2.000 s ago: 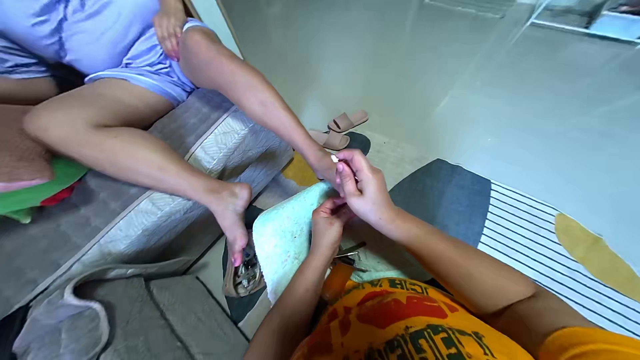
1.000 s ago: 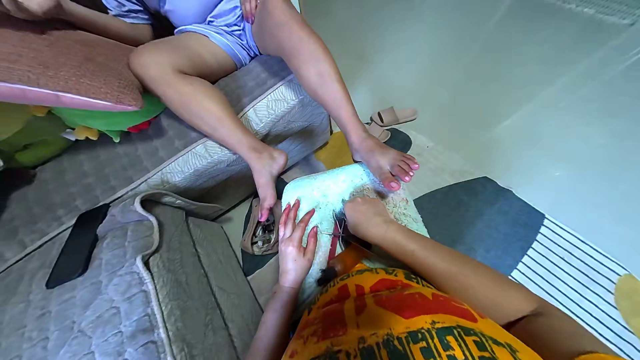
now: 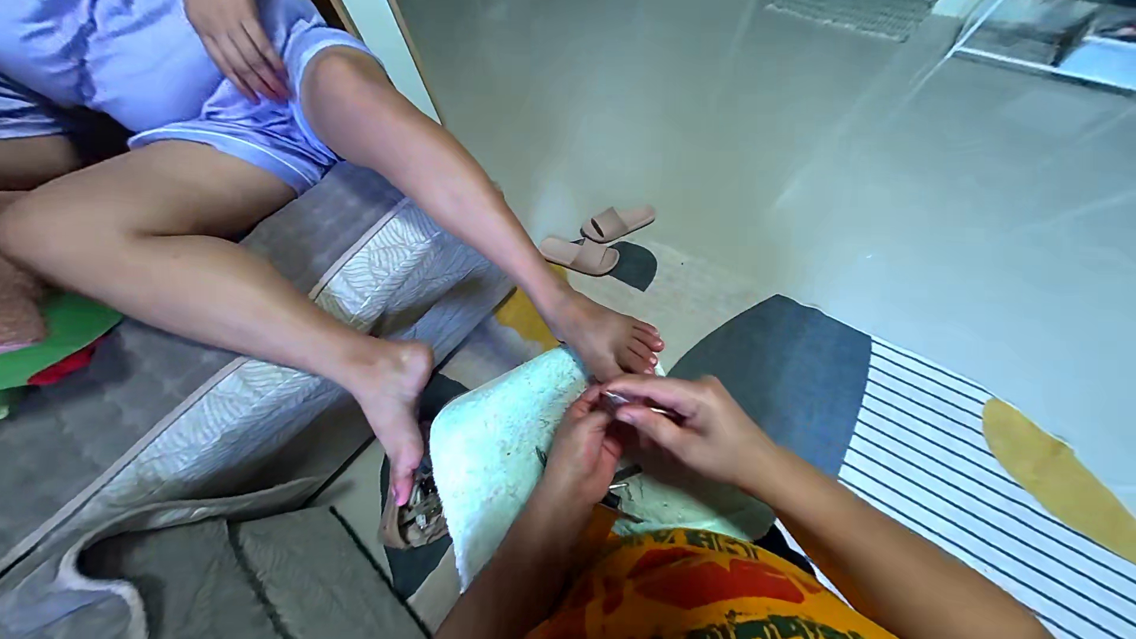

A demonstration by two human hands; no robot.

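Observation:
My left hand and my right hand meet over a pale green towel. Between the fingers of my right hand is a small metal tool, too small to name. The fingertips of my left hand are closed at the same spot; whether they grip the tool too, I cannot tell. Just beyond my fingertips, another person's foot with painted toenails rests on the towel's far edge. That person's other foot hangs beside the towel on the left. Dark, thin tools lie partly hidden below my hands.
The other person sits on a grey mattress at the left. Beige slippers lie on the floor beyond the foot. A patterned rug spreads to the right. Beside the hanging foot stands a brown container with small items. A folded grey pad lies lower left.
My hands were apart over the towel one second ago, the left with fingers spread; now they are together near the other person's toes. The view has shifted to the right.

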